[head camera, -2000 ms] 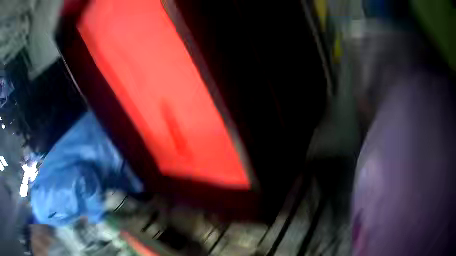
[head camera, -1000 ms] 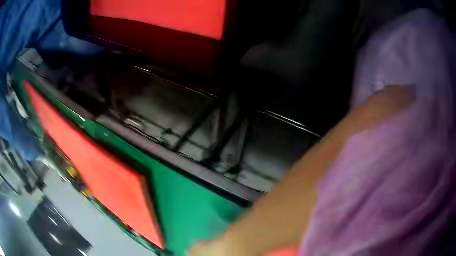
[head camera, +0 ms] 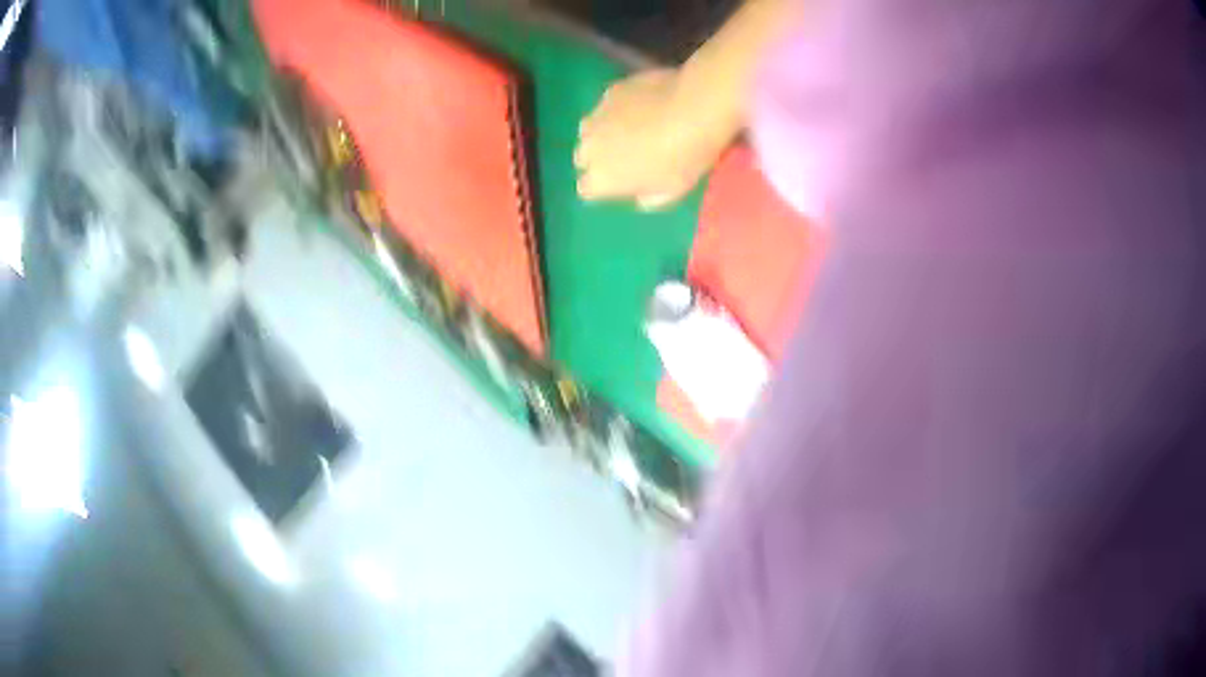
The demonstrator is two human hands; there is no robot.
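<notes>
A bare hand (head camera: 648, 143) reaches in from the upper right out of a pink-lilac sleeve. From the tilted view I take it as my right hand. It is over or on the green mat surface (head camera: 589, 271), between two red-orange panels. Its fingers look bent, and blur hides whether anything is under them. One red-orange panel (head camera: 430, 159) lies left of the hand. Another (head camera: 757, 245) lies below right of it, partly behind the sleeve. A white object with a greyish end (head camera: 714, 355) overlaps that panel; it is too blurred to name. I make out no left hand.
Blurred small parts (head camera: 483, 347) line the mat's lower-left edge. Beyond is a pale machine surface (head camera: 437, 463) with a dark panel (head camera: 271, 417). Blue cloth (head camera: 126, 53) shows at the upper left. Pink-lilac smock (head camera: 979, 397) fills the right side.
The view has swung, and the mat and panels sit higher. The black bin with the red-orange inside has left the picture. The bare hand now shows fully, and the white object has appeared.
</notes>
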